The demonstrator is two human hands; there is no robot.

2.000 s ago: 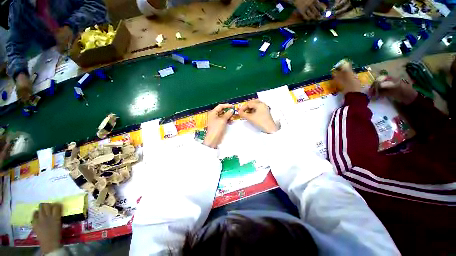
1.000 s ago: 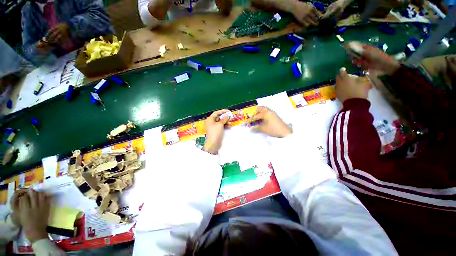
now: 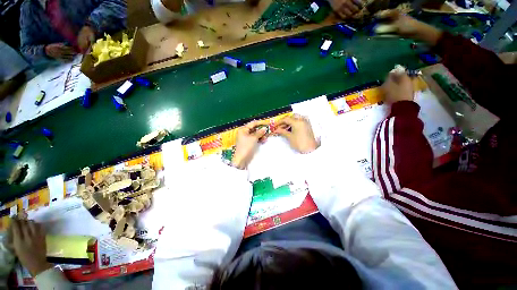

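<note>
My left hand [image 3: 248, 143] is over the belt-side edge of the printed work mat [image 3: 280, 218], its fingertips closed on a small greenish piece [image 3: 262, 129], too small to name surely. My right hand [image 3: 299, 133] is just to the right, thumb and fingers pinched together close to the piece; whether it holds something of its own is hidden. Loose green boards [image 3: 269, 191] lie flat on the mat between my forearms. A small green piece [image 3: 227, 154] also lies by my left wrist.
The green belt [image 3: 227, 99] carries blue batteries [image 3: 257, 67] moving past. Tan housings [image 3: 122, 198] are heaped at left beside a neighbour's hand and a yellow pad [image 3: 71, 247]. A person in a maroon sleeve [image 3: 405, 150] works at right. A box of yellow pieces [image 3: 113, 51] stands opposite.
My hands have come closer together again than one second ago. The batteries and a tan housing on the belt have shifted right. The right neighbour's arm reaches farther over the belt.
</note>
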